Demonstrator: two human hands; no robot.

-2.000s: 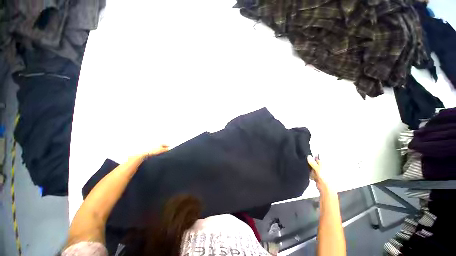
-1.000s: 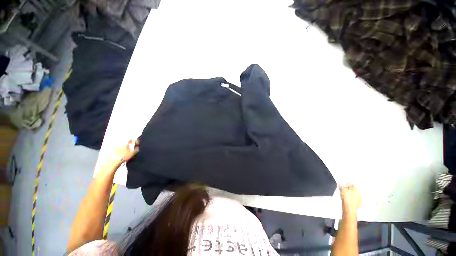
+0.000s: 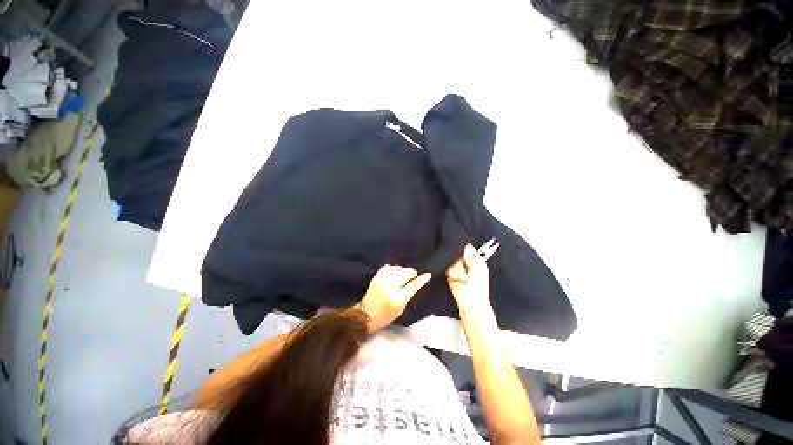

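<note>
A dark garment lies spread on the white table, with a short pale zipper line near its top and one sleeve folded up over the body. My left hand is at the garment's lower middle, its fingers pinching the cloth. My right hand is just to the right of it, also on the cloth, and holds small silvery thread snips whose tips point up and right. Whether the right fingers also pinch cloth is hard to tell.
A dark garment pile hangs at the table's left side. Plaid garments are heaped at the right. Striped floor tape runs on the grey floor at left. Striped and purple cloth lies at the right edge. My long hair hangs over my left forearm.
Both hands have moved inward from the garment's two lower sides to its middle. The snips now show in my right hand. Earlier the garment was bunched; it is now spread, with its zipper showing.
</note>
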